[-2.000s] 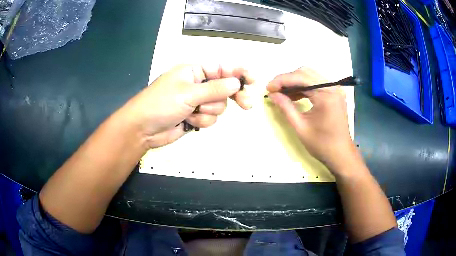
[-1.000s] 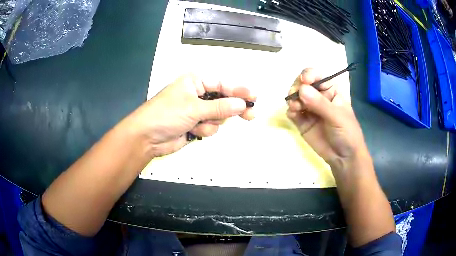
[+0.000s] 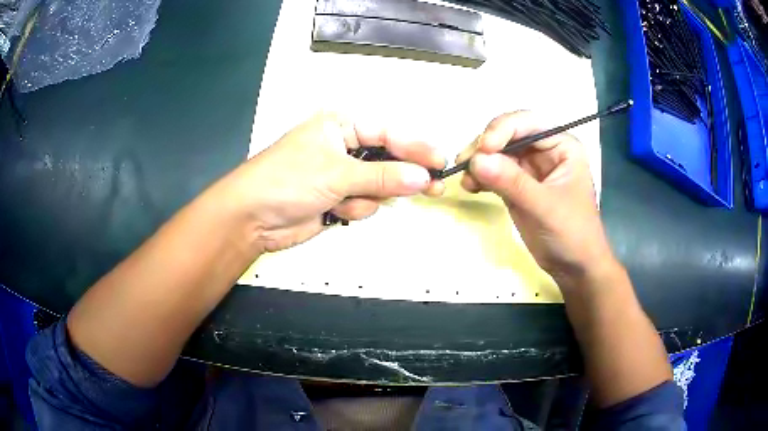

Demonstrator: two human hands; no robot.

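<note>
My right hand holds a thin black cable between thumb and fingers; its pale-tipped far end points up and right. My left hand pinches a small black sleeve between thumb and forefinger. The cable's near end meets the sleeve; the fingertips hide how far it is in. More small black parts show under the curled fingers of my left hand. Both hands are above the white work sheet.
A grooved metal block lies at the sheet's top. A cable pile is beside the sheet's top right corner. A blue parts bin with black cables stands at right. A clear plastic bag lies at upper left on the green mat.
My right hand has moved left and brought the cable's near end to the sleeve in my left hand. A second ago they were apart. The view has shifted slightly.
</note>
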